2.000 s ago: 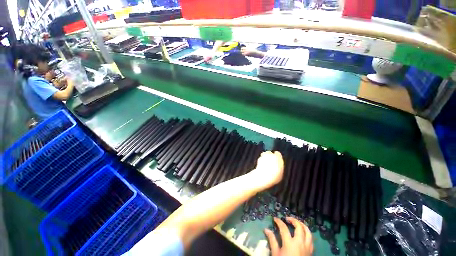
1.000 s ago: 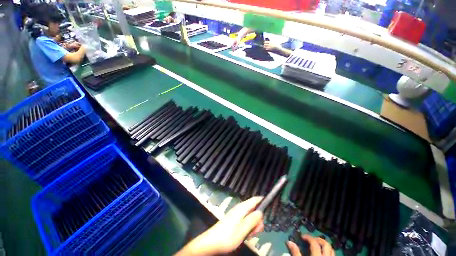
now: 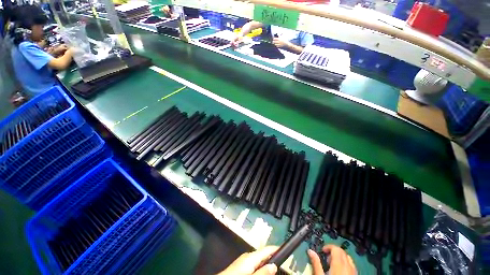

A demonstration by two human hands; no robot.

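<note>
My left hand (image 3: pixel 257 263), low in the view and cut off by the bottom edge, holds one black tube (image 3: pixel 290 244) that points up and to the right. My right hand (image 3: pixel 334 261) is just to its right, also cut off at the bottom; a small dark piece (image 3: pixel 324 260) shows between its thumb and fingers. The hands are close but apart. Small black rings (image 3: pixel 313 221) lie in a loose pile just beyond the tube's end. Black tubes lie side by side in a left group (image 3: pixel 242 164) and a right group (image 3: pixel 365 201).
Blue baskets (image 3: pixel 142 223) with tubes stand at lower left. A clear plastic bag (image 3: pixel 445 244) lies at the bench's right end. Pale strips (image 3: pixel 252 228) stick to the near edge. A green belt (image 3: pixel 279 105) runs behind. A person in blue (image 3: pixel 35 62) sits at far left; another person's hands show beyond.
My left hand has gone from the gap between the tube groups to the near edge, now holding a tube. The tube has come down closer to my right hand. The camera view has shifted.
</note>
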